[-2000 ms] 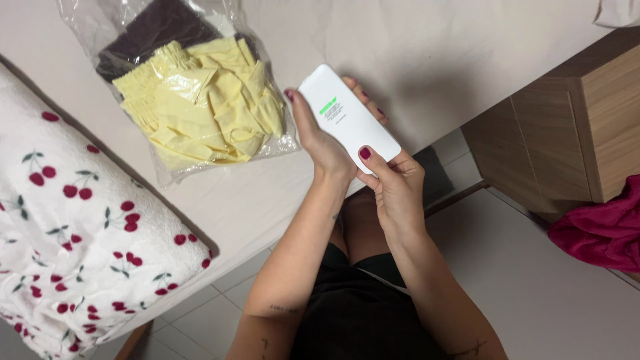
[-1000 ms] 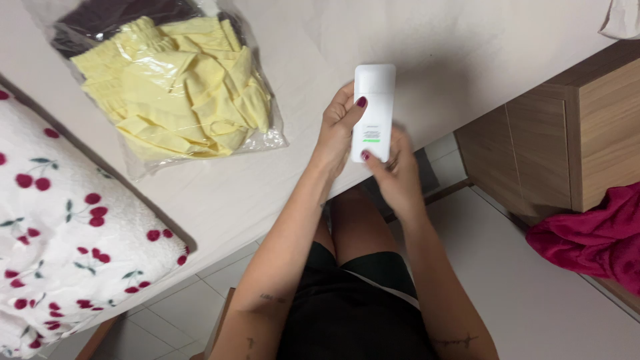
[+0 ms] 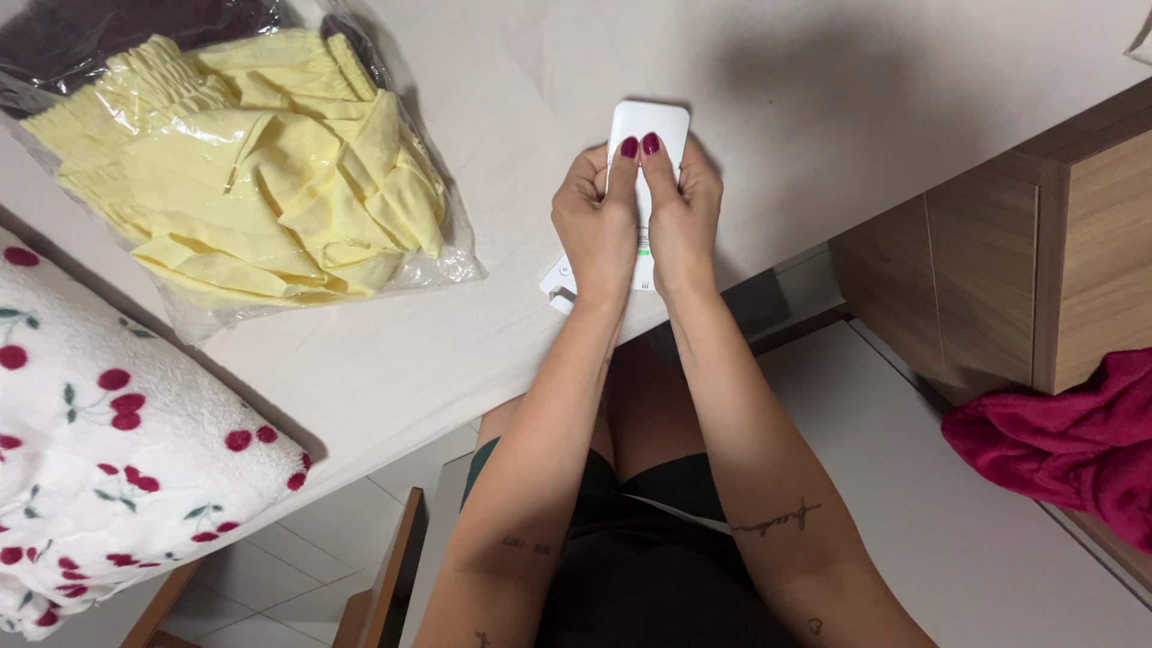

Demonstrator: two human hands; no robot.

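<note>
Both my left hand (image 3: 598, 220) and my right hand (image 3: 682, 211) grip a slim white plastic device or case (image 3: 650, 117), one on each side, with the thumbs side by side on its upper face. Its lower part, with a small green mark and some print, shows between my wrists. A second white piece (image 3: 560, 281) with a small round mark and a notch sticks out below my left hand; whether it is joined to the device cannot be told. To the left lies a clear plastic bag (image 3: 459, 256) of yellow elasticated fabric (image 3: 270, 180) and dark fabric (image 3: 162, 22).
The pale covered surface (image 3: 540, 54) ends just below my hands. At the lower left lies a white fleece with a cherry print (image 3: 135, 450). On the right stand a wooden cabinet (image 3: 972, 270) and a crimson cloth (image 3: 1071, 441). My lap is below the edge.
Both thumbs have come together on the white device, which now shows a plain upper face. The second white piece has come into sight below my left hand.
</note>
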